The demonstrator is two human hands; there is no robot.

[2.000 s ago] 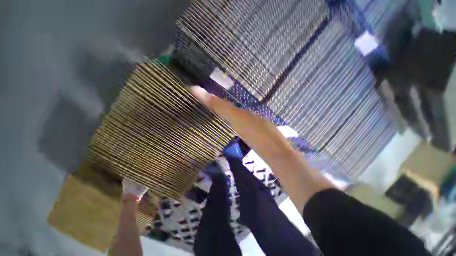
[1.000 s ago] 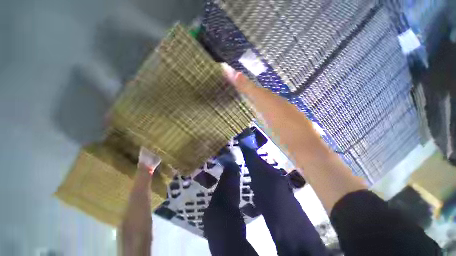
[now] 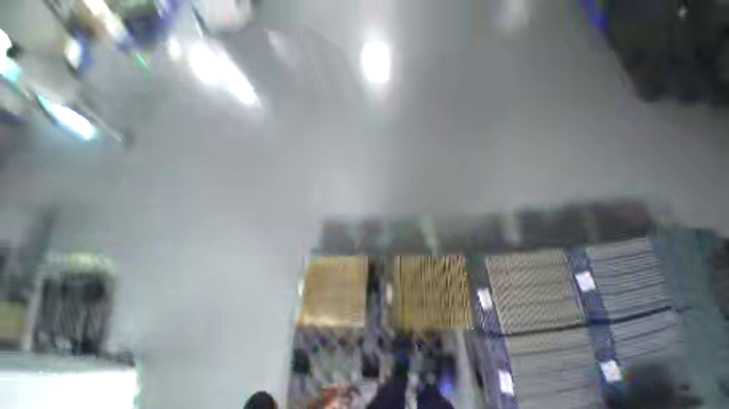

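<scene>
Two yellow-brown striped stacks of boards stand side by side low in the view, one on the left (image 3: 334, 291) and one on the right (image 3: 432, 294). They are on a dark open-grid pallet (image 3: 328, 361). A blurred skin-coloured patch at the bottom edge looks like my left hand (image 3: 332, 397), mostly cut off. What it holds, if anything, cannot be told. My right hand is out of the picture.
Taller grey striped stacks (image 3: 534, 291) with blue edges and white labels stand right of the yellow ones. Grey floor (image 3: 232, 208) lies ahead. A dark rack-like object (image 3: 73, 307) is at left, blurred equipment upper left, a dark object (image 3: 671, 56) upper right.
The view has lifted and turned, so the stacks sit lower and look smaller. The yellow-brown stack between my hands now stands beside the other one. My right arm has left the picture.
</scene>
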